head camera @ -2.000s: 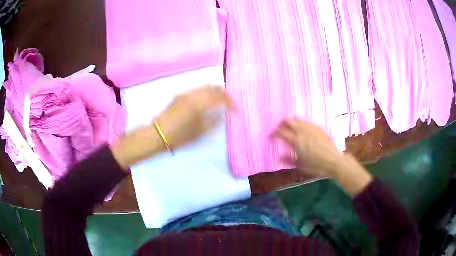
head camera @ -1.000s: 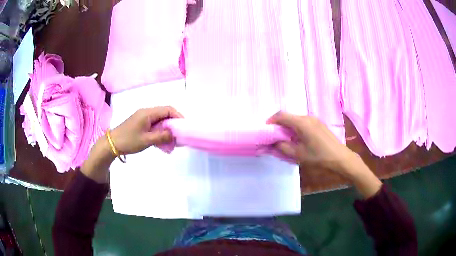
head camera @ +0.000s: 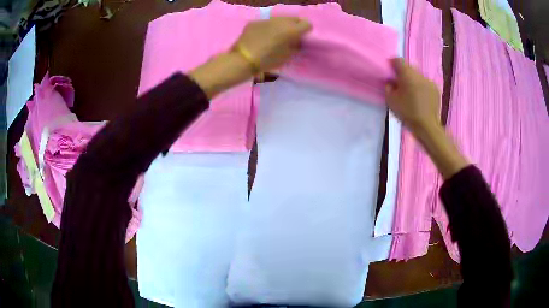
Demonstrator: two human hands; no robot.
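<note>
My left hand [head camera: 278,43] and my right hand [head camera: 412,91] grip the lower edge of a pink panel stack [head camera: 355,51], folded back toward its far end. The hands are slightly blurred and the fingers are partly hidden. A white paper underlay [head camera: 319,180] lies bare below the fold. To its left, another folded pink stack [head camera: 210,114] lies partly under my left forearm, with a second white sheet [head camera: 189,222] below it.
A rumpled pink bundle [head camera: 60,141] with a white tie and a pale yellow slip lies at the left. Long pink ribbed panels [head camera: 484,108] lie at the right, with narrower pink strips [head camera: 418,144] beside them. A yellow sheet [head camera: 502,21] is at the upper right. The table is dark brown.
Both hands have moved away from my body toward the far side with the pink fold. More white underlay shows in front of them.
</note>
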